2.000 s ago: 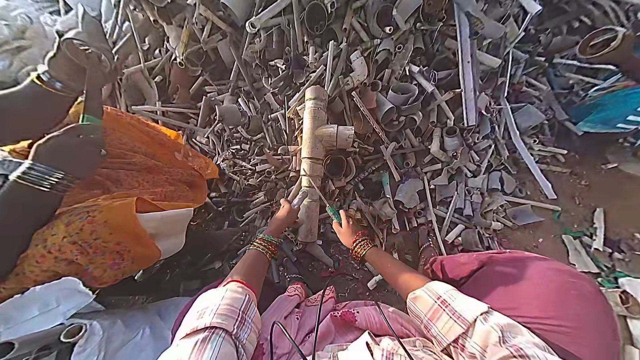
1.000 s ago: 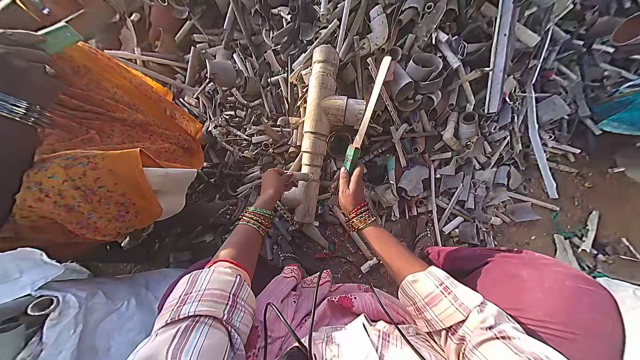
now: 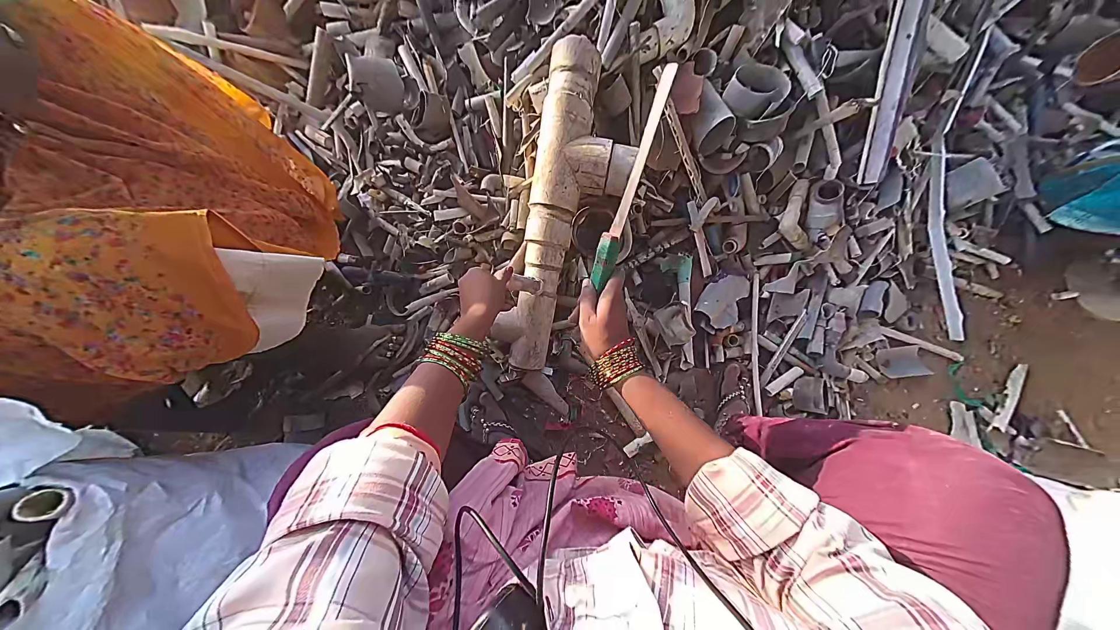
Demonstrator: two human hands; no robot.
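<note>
A long off-white plastic pipe fitting [image 3: 553,188] with side branches lies upright in the view, on a heap of scrap pipe pieces. My right hand [image 3: 602,319] is closed round the green handle of a long flat blade [image 3: 643,149], which points up and away across the fitting's right side branch. At the fitting's lower left, my left hand [image 3: 484,296] grips a short stub that reaches toward the pipe; whether the stub is part of the fitting or a separate piece, I cannot tell. Bangles circle both my wrists.
Broken grey pipe pieces [image 3: 757,92] and offcuts spread all around. A person's orange cloth [image 3: 131,289] is close on the left. White sacking [image 3: 166,516] with pipe pieces lies at lower left. A black cable [image 3: 490,538] hangs over my lap.
Two seconds ago both my hands were closer together at the fitting's lower part; the blade has since swung up to the right. The other person's hands at the left have left view.
</note>
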